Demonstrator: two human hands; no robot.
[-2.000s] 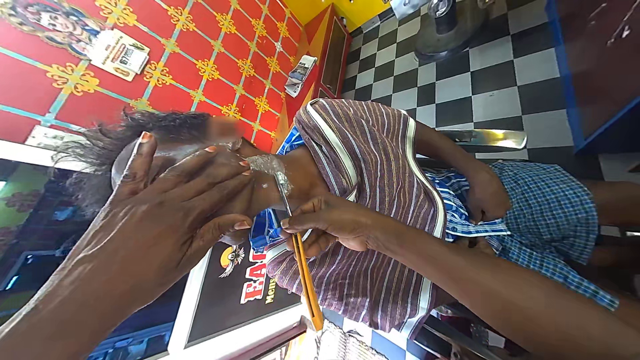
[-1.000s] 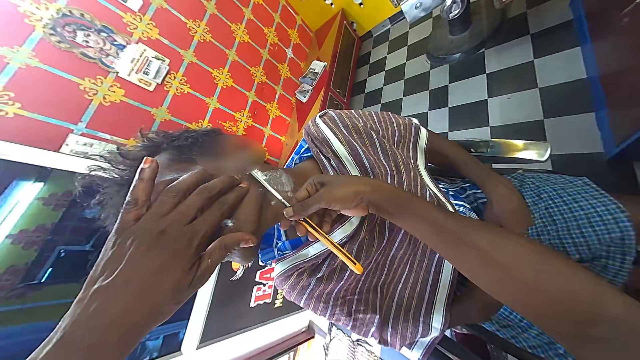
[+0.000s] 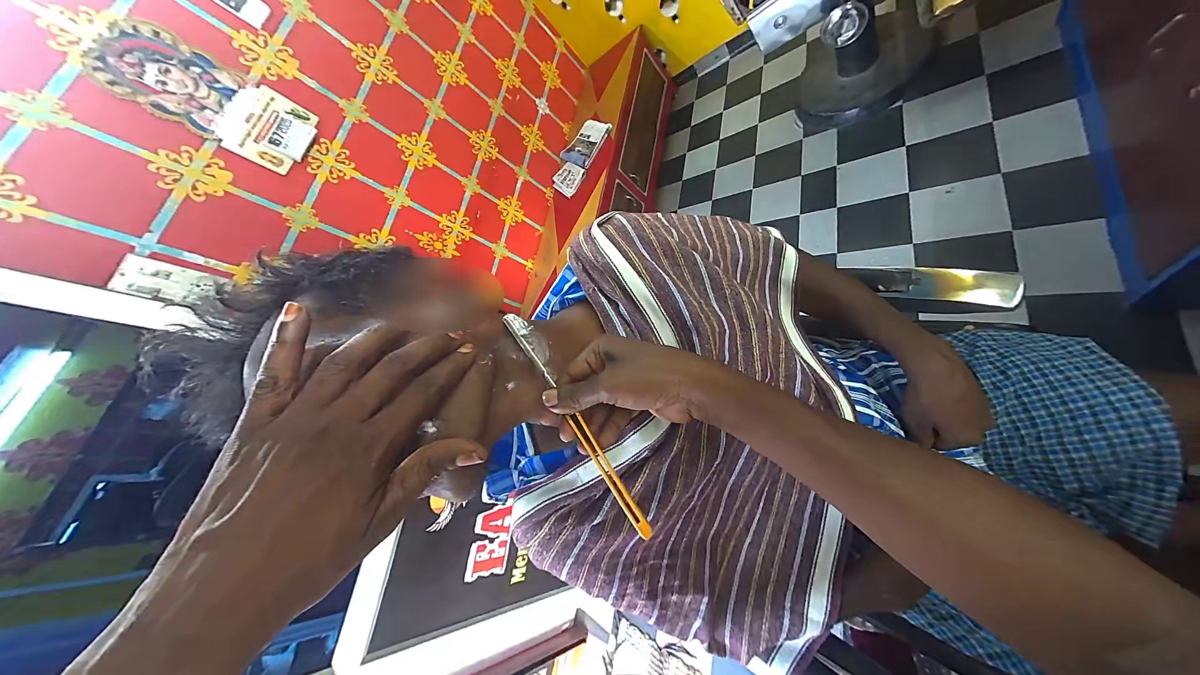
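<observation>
With fingers spread, my left hand (image 3: 347, 431) lies flat on the cheek and jaw of a seated person. Between thumb and fingers, my right hand (image 3: 623, 389) holds a straight razor (image 3: 609, 473) near its pivot; the orange handle points down and away from the neck. Its metal blade (image 3: 530, 347), with whitish lather on it, is at the person's neck (image 3: 572, 333). Small spots of foam show on the jaw. A striped brown towel (image 3: 694, 337) covers the person's chest and shoulders, over a blue checked shirt (image 3: 530, 464).
The person's forearm (image 3: 872, 323) rests by the lap, near a chair's metal armrest (image 3: 947, 286). Beyond are a red patterned wall (image 3: 375, 131), a red cabinet (image 3: 642, 122) and a checkered floor (image 3: 956, 206). A dark sign (image 3: 441, 572) bearing writing and a mirror (image 3: 84, 450) lie at lower left.
Compared with two seconds ago, the razor's handle has swung from nearly upright in view to a slant, and its blade has moved toward the jawline. My left hand stays on the face.
</observation>
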